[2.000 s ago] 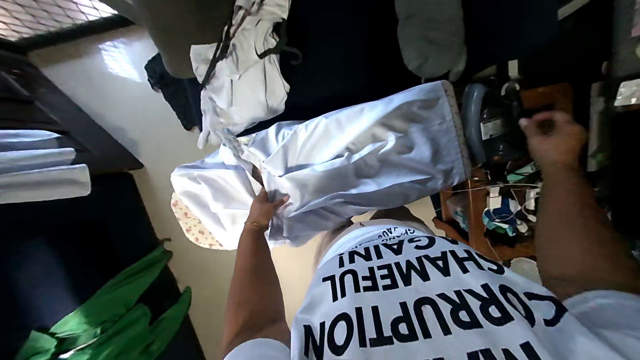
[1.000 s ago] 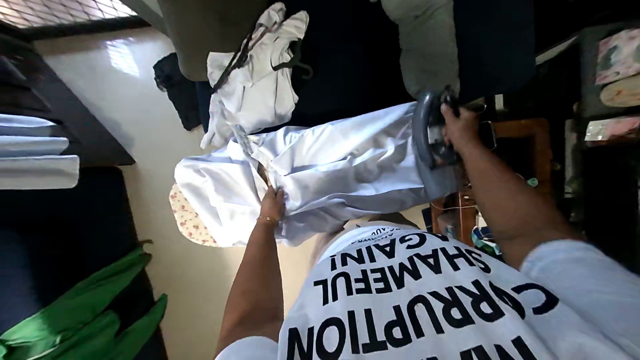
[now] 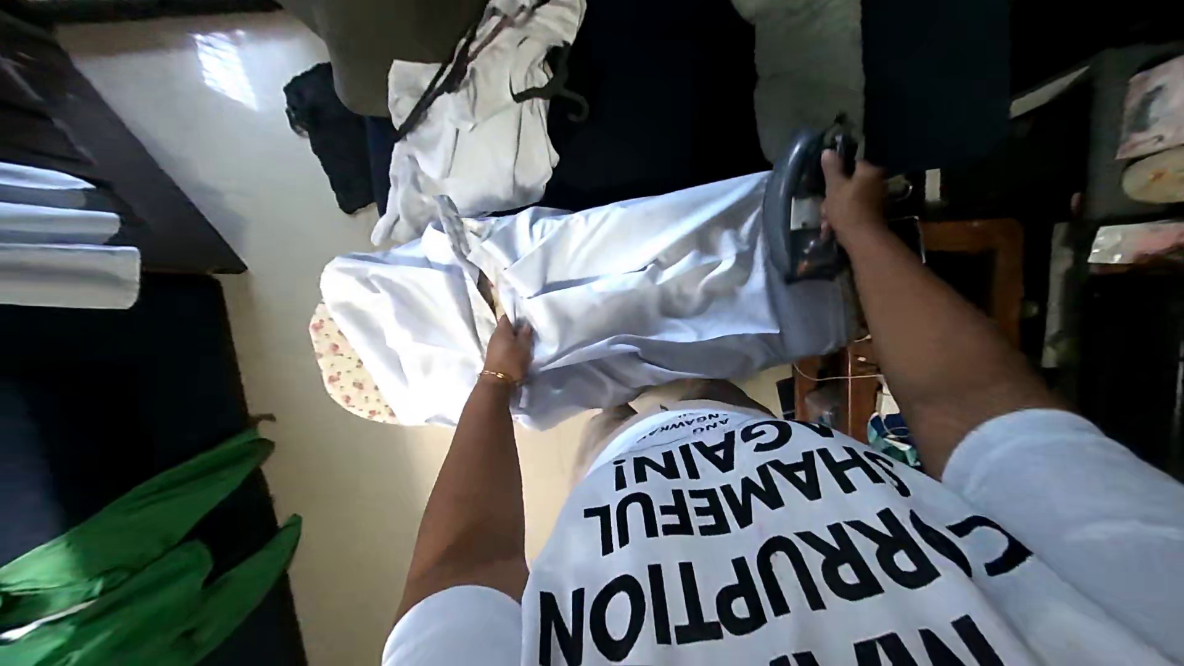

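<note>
A white garment (image 3: 647, 287) lies across an ironing board (image 3: 347, 370) whose floral cover shows at the left end. My left hand (image 3: 509, 350), with a thin bracelet at the wrist, grips the garment's edge near an opening in the cloth. At the board's right end, my right hand (image 3: 851, 196) is closed around the handle of a dark clothes iron (image 3: 797, 208). The iron appears tilted, with its broad side toward the garment; whether its soleplate touches the cloth cannot be told.
Beyond the board hangs another white garment (image 3: 481, 139) beside a dark hanger (image 3: 560, 85). Green cloth (image 3: 157, 527) lies at lower left, folded white cloths (image 3: 65, 268) at far left. A wooden frame (image 3: 980, 240) with cords and small items stands at right, below a grey cloth (image 3: 809, 74).
My right hand was right of the iron two seconds ago; it now holds the handle, and the iron has moved left over the garment's right end. My left hand stays on the garment.
</note>
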